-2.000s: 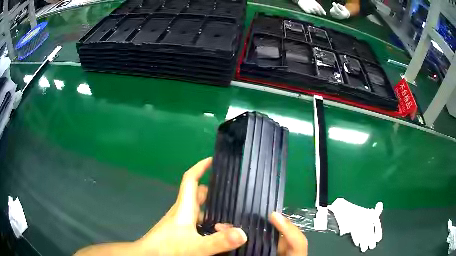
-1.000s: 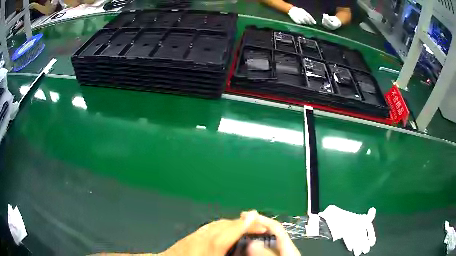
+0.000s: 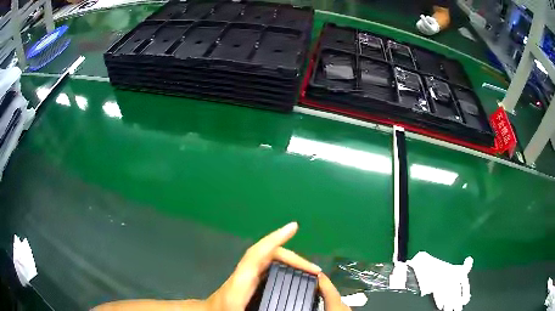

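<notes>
A squared stack of several black phone middle frames (image 3: 289, 288) is low in the middle of the view, cut off by the bottom edge, its parallel edges facing up. My bare left hand (image 3: 251, 273) holds it from the left, with a finger stretched up and another across the top of the stack. My bare right hand (image 3: 330, 294) is at the right side of the stack, mostly cut off by the bottom edge, with fingers against the stack.
A stack of black blister trays (image 3: 201, 79) stands at the back left. A black pocketed tray (image 3: 389, 100) with shiny parts lies on a red tray, beside a red label sign (image 3: 502, 130). A black-and-white strip (image 3: 400, 194), clear film (image 3: 365, 274) and white gloves (image 3: 443, 279) lie right.
The stack was upright and higher, then low and mostly covered by my hands; now its edges show again at the bottom. The camera view has shifted slightly.
</notes>
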